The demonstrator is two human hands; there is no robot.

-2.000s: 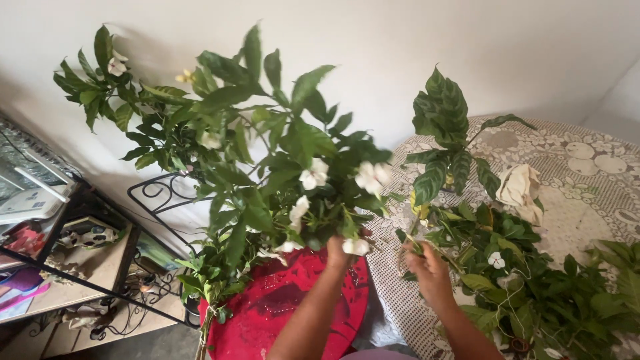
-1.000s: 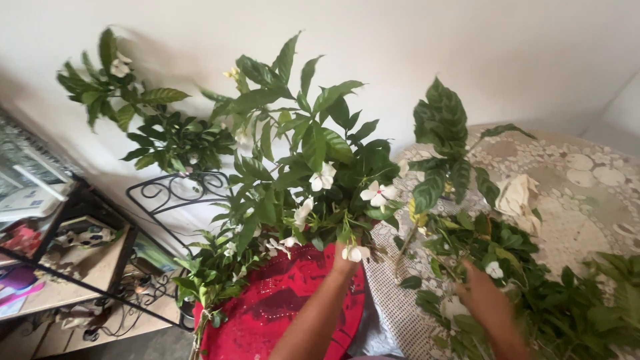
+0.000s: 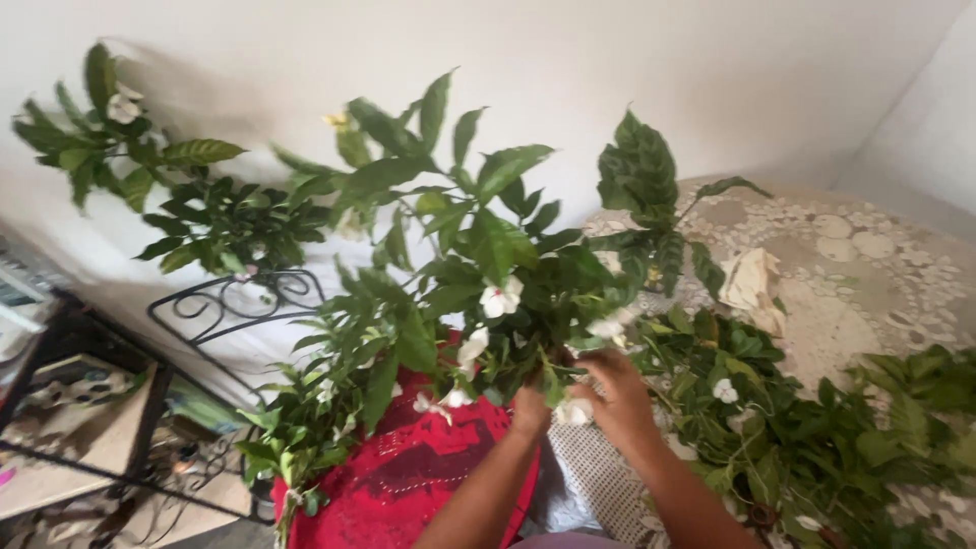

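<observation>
My left hand (image 3: 534, 400) is closed around the lower stems of a leafy bouquet (image 3: 496, 244) with white flowers, upright over a red round seat (image 3: 412, 465). Leaves cover part of its fingers. Beside it, my right hand (image 3: 616, 393) reaches into the bouquet's lower right side, bent fingers at the stems by a white flower (image 3: 573, 412); whether it grips a stem I cannot tell. Another bunch of leafy stems (image 3: 305, 450) leans at the seat's left edge. To the right, cut greenery (image 3: 801, 427) lies heaped on a lace tablecloth (image 3: 831, 328).
A broad-leaved plant (image 3: 640, 175) and a crumpled cream cloth (image 3: 751, 282) are on the table. At the left stand a black metal scroll chair back (image 3: 252, 301) and a cluttered shelf rack (image 3: 99, 427). More leafy sprays (image 3: 122, 145) are near the white wall.
My right hand has moved left from the heaped greenery on the table to the bouquet's stems. My left hand keeps its hold on the bouquet.
</observation>
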